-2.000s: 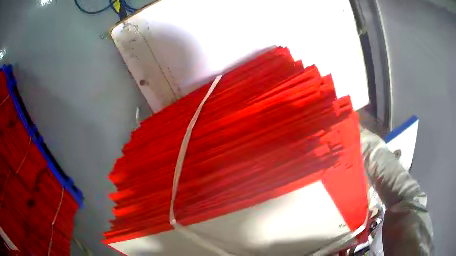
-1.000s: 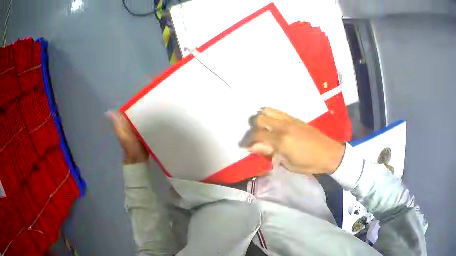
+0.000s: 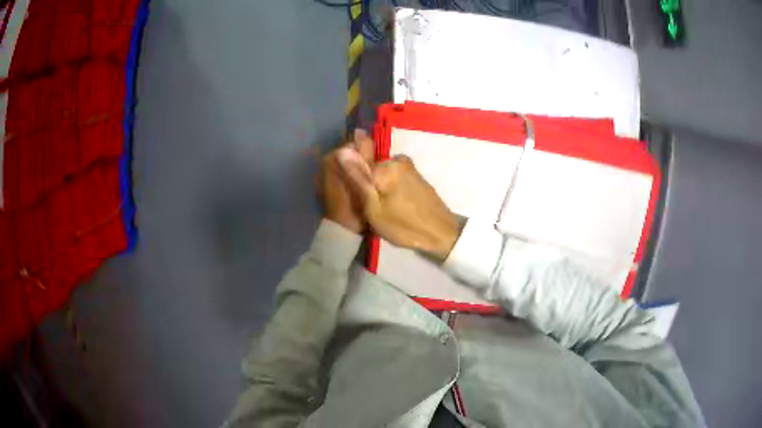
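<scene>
A stack of red sheets (image 3: 585, 138) with a white cover board (image 3: 576, 201) on top lies on the white-topped table (image 3: 518, 63) in front of me. A thin white cord (image 3: 516, 180) runs over the board and its back edge. My left hand (image 3: 344, 185) is at the stack's left edge, partly hidden by my right hand. My right hand (image 3: 414, 209) lies over the board's left edge, fingers bent, touching or very near my left hand. Whether the fingers hold sheets or cord is hidden and blurred.
Red bundles (image 3: 63, 142) with cords stand along a blue edge (image 3: 129, 125) at the far left. Yellow-black tape (image 3: 355, 63) and blue cables (image 3: 489, 8) are at the table's back left. A green light (image 3: 671, 17) is at the top right.
The stack has turned and now lies flat and squarer on the table. My right hand has moved left from the board's middle to its left edge, meeting my left hand.
</scene>
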